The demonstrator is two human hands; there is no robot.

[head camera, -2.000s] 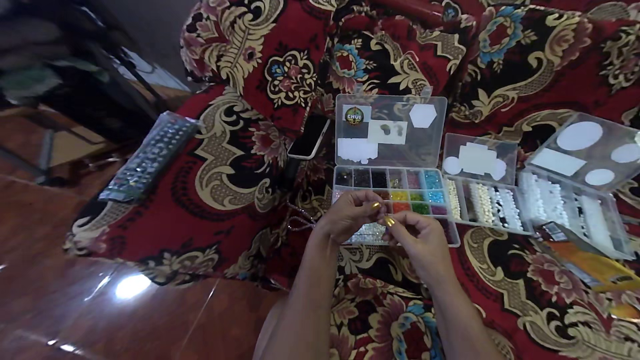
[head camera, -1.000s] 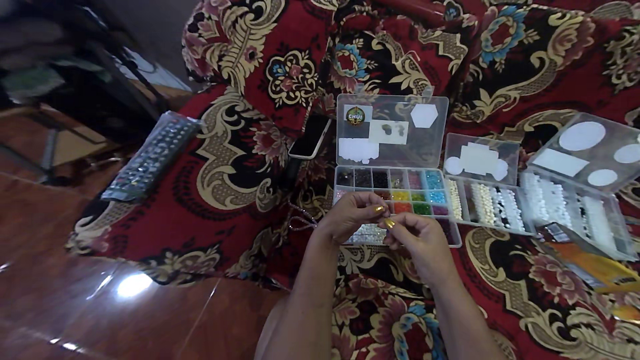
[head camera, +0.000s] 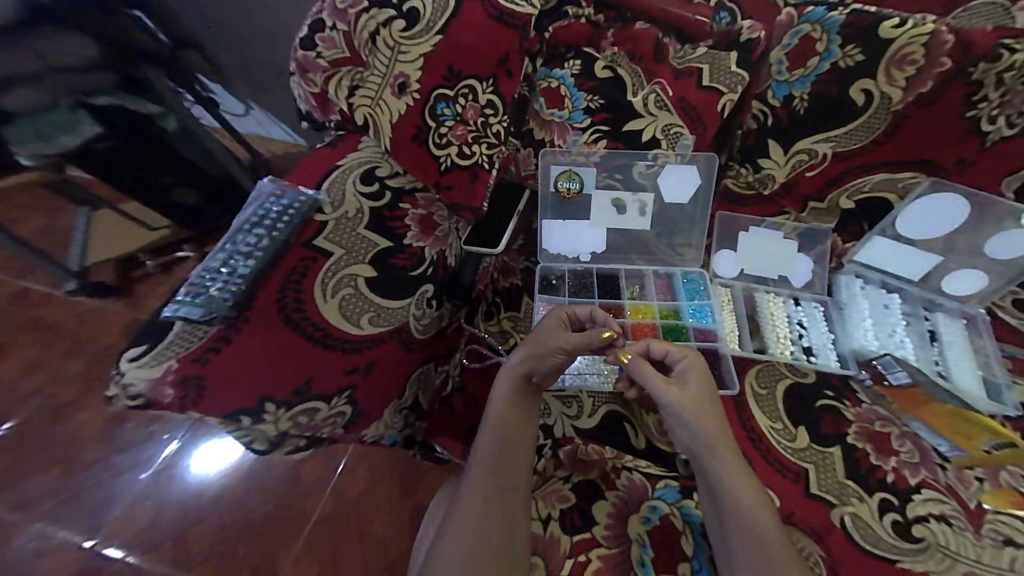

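Note:
My left hand point(head camera: 570, 340) and my right hand point(head camera: 662, 370) meet fingertip to fingertip over the front part of an open clear plastic bead organizer point(head camera: 540, 280). Thumb and forefinger of each are pinched together; whatever lies between them is too small to make out. A thin strand of beads point(head camera: 482, 350) loops out on the cloth beside my left wrist. Colored beads fill the organizer's compartments, with orange beads point(head camera: 645, 330) and green beads point(head camera: 674, 331) just beyond my fingers. Clear beads point(head camera: 586, 373) show below my left hand.
Right of the organizer lie an open box of cream and white beads point(head camera: 836, 370) and another of white beads point(head camera: 1004, 400). An orange packet point(head camera: 944, 412) overlaps the latter. A smartphone point(head camera: 498, 218) and a plastic bag of beads point(head camera: 244, 252) rest leftward on the floral sofa cover point(head camera: 368, 336).

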